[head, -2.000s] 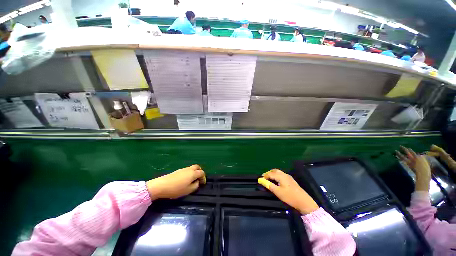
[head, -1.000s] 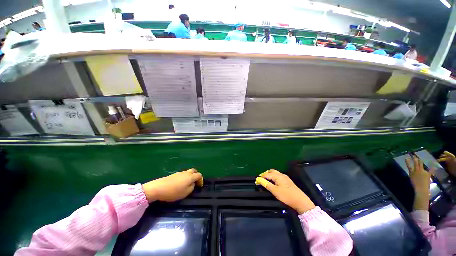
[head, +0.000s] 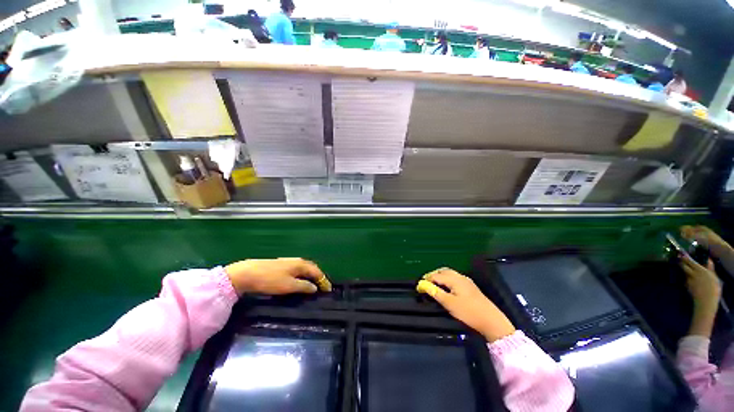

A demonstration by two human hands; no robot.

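A black two-pocket tablet tray (head: 351,354) lies in front of me at the lower middle. Its left tablet (head: 278,370) is dark with bright lamp glare, and its right tablet (head: 414,374) is dark grey. My left hand (head: 278,278) has its fingers curled at the tray's far left edge, with a yellow cot showing. My right hand (head: 460,298) has yellow-capped fingers curled at the far right edge. The undersides of both grips are hidden. The tablets' lower edges are cut off by the picture.
A second loaded tray (head: 591,322) stands slanted close on the right, with a pale mark on its far screen. Beyond it, another person's hands (head: 698,269) hold a thin device. A grey partition (head: 463,177) with paper sheets and a brown pen box (head: 203,191) stands behind the green bench (head: 161,241).
My left hand has turned slightly, so its thumb and yellow cot show more. My right hand stays at the tray edge. The other person's device, earlier flatter, is now seen edge-on.
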